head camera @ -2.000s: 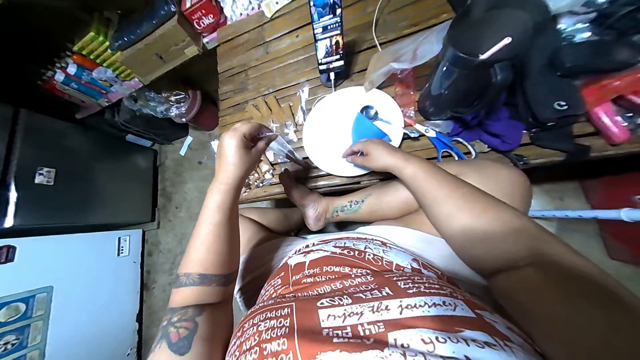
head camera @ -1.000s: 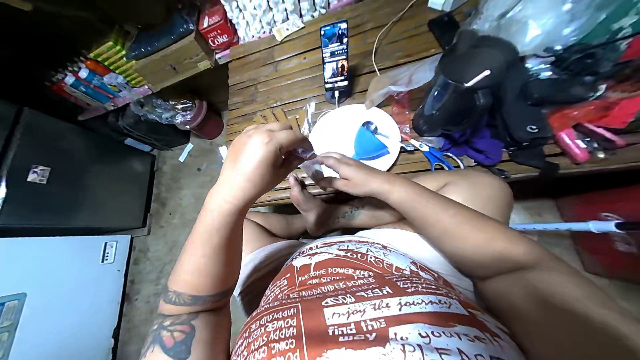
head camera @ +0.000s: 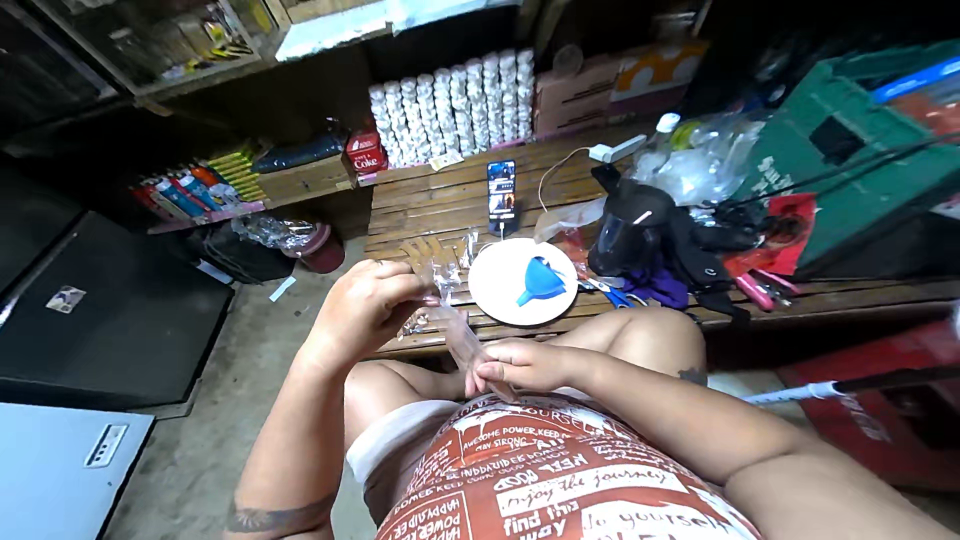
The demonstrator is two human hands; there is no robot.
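Note:
A narrow clear plastic bag (head camera: 463, 339) is stretched between my hands, slanting over my lap. My left hand (head camera: 379, 304) pinches its upper end between thumb and fingers. Around the lower part of the bag my right hand (head camera: 510, 366) has its fingers closed. Just beyond them, a white plate (head camera: 491, 289) on the slatted bamboo bench carries a blue plastic funnel (head camera: 541, 283) and a spoon, partly hidden by the funnel. Several small clear plastic packets (head camera: 444, 271) lie on the bench beyond my left hand.
A phone (head camera: 502, 191) stands upright behind the plate. Blue-handled scissors (head camera: 615, 294) lie right of it, near a black bag (head camera: 637, 217) and purple cloth (head camera: 660, 289). A green crate (head camera: 847, 165) is at the far right. White-wrapped packs (head camera: 454, 109) line the bench's back.
The plastic bag is now held stretched between both hands; one second ago the hands were close together above the plate's near-left side. The view has tilted up toward the back of the bench.

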